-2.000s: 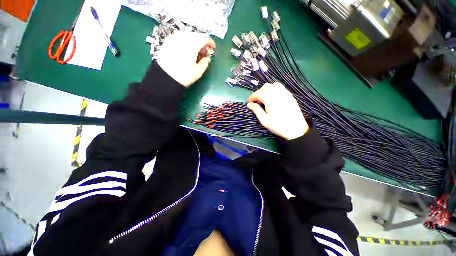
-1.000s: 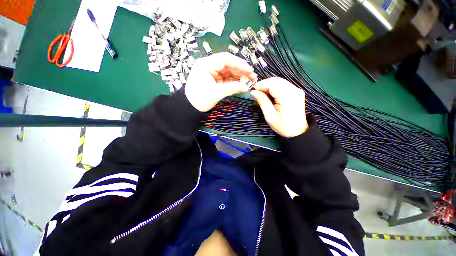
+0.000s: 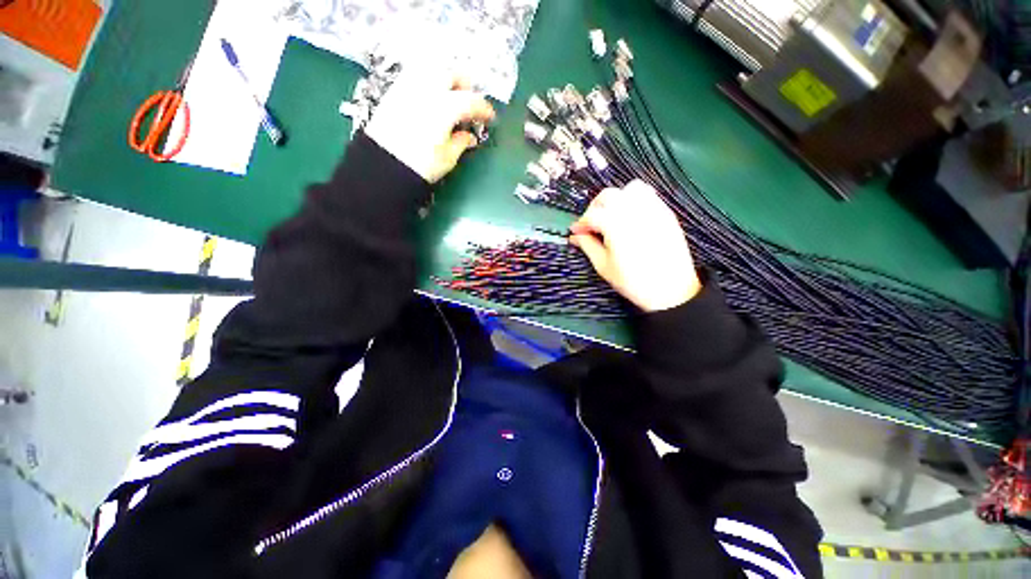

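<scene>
My left hand [image 3: 435, 122] is over the pile of loose silver-and-white connector shells [image 3: 364, 93] and covers most of it. Its fingers are curled round a small silver and dark piece, which looks like a connector shell [image 3: 476, 130]. My right hand [image 3: 639, 247] pinches a black cable whose end [image 3: 551, 232] sticks out to the left of the fingertips. Below it lie the unfitted cable ends with red and dark tips [image 3: 497, 267], near the bench edge. Fitted cables with silver shells [image 3: 571, 127] are grouped above my right hand.
A clear plastic bag [image 3: 452, 28] lies behind the pile. Orange-handled scissors [image 3: 159, 126], a pen [image 3: 252, 91] and white paper [image 3: 221, 130] lie left on the green bench [image 3: 136, 181]. A grey metal machine [image 3: 825, 68] stands upper right. The black cable bundle [image 3: 859, 322] runs right.
My left hand was at my right fingertips one second ago, with a small shell between them. It has moved up and left over the pile. My right hand has stayed nearly in place.
</scene>
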